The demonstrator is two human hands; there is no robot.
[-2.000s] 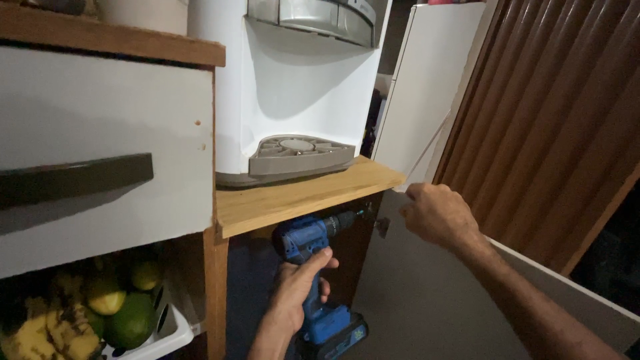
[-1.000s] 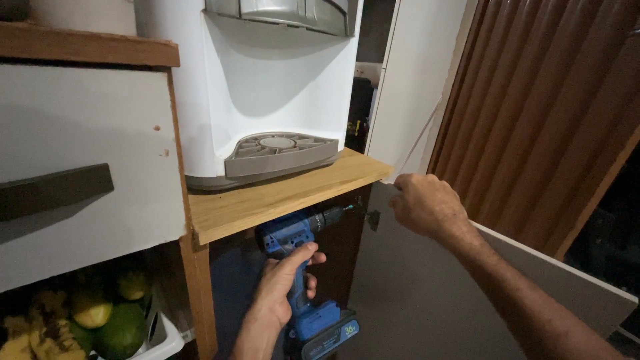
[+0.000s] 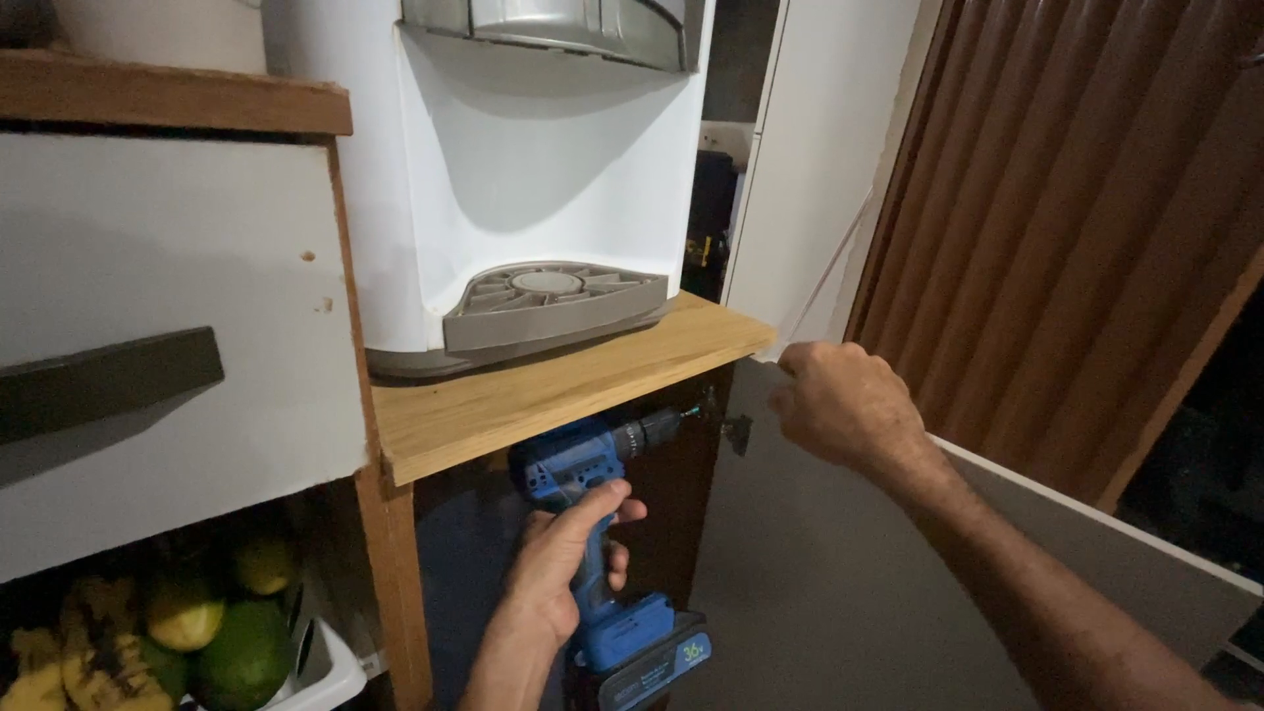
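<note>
My left hand [image 3: 571, 558] is wrapped around the grip of a blue cordless drill [image 3: 583, 474]. The drill lies beneath a wooden countertop [image 3: 583, 380], its bit aimed right toward the cabinet's side wall near a metal hinge [image 3: 736, 433]. The bit's tip is small and dim, so I cannot tell whether it touches a screw. My right hand [image 3: 849, 400] grips the top edge of the grey cabinet door [image 3: 839, 553], which stands open to the right; the fingertips are partly hidden. On the countertop stands a white water dispenser [image 3: 553, 148] with a grey drip tray [image 3: 563, 301].
At left is a white drawer front [image 3: 178, 257] with a dark handle [image 3: 109, 380]. Below it, a white basket [image 3: 341, 671] holds bananas and green fruit. A brown corrugated folding door [image 3: 1047, 217] stands behind the cabinet door. A white panel [image 3: 820, 148] rises beside the dispenser.
Both hands keep their holds on the drill and the door. The view has shifted a little; no other plain change shows.
</note>
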